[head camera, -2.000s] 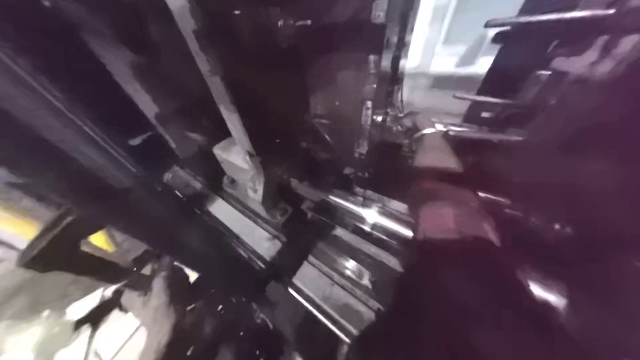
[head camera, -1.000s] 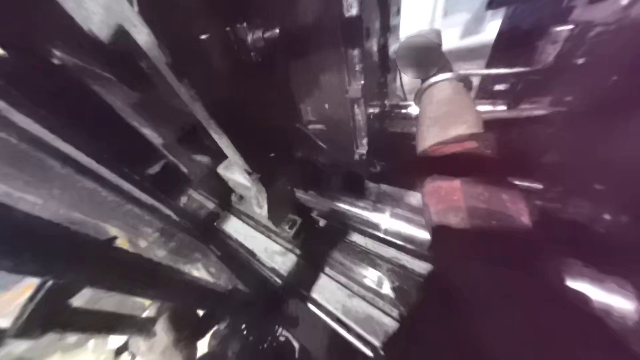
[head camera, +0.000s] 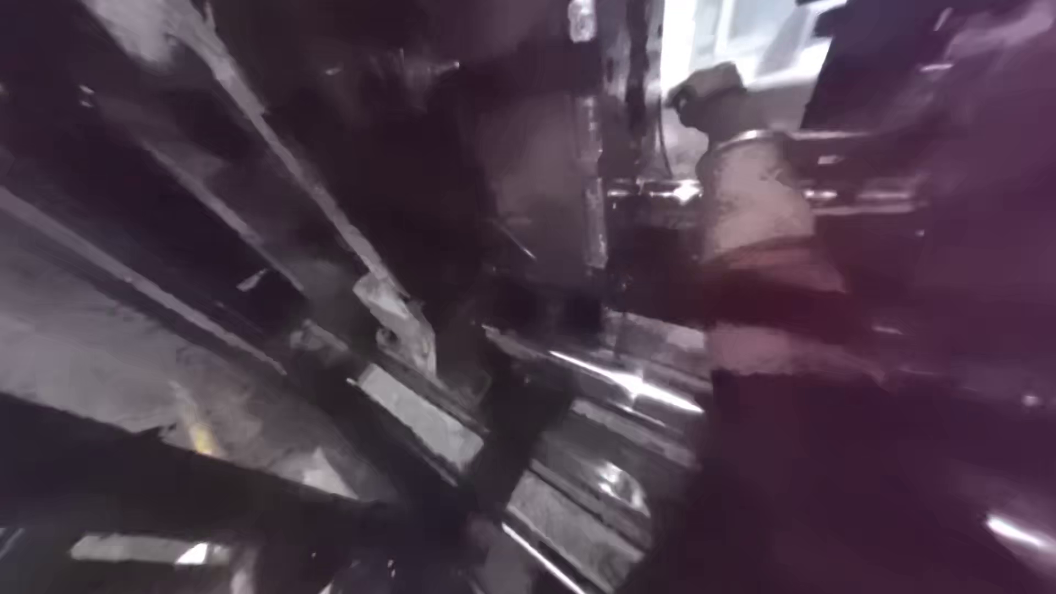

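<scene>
My right hand, which looks dark and perhaps gloved, reaches away at the upper right, past a shiny horizontal metal bar. Its fingers look bent, but blur hides whether they hold anything. A pale cuff and a reddish sleeve band cover the forearm below it. My left hand does not show. Left of the forearm lie a bright metal rod and pale metal rails. A small metal bracket sits at the lower end of a long slanting bar.
Dark machine panels and frame parts surround the arm. A dark beam crosses the lower left, with a grey floor behind it. A bright opening lies beyond my hand. The right side is dark and blurred.
My right hand and pale cuff show more plainly and reach higher in the view than two seconds ago. The view has shifted, with the rails and slanting bar now placed differently.
</scene>
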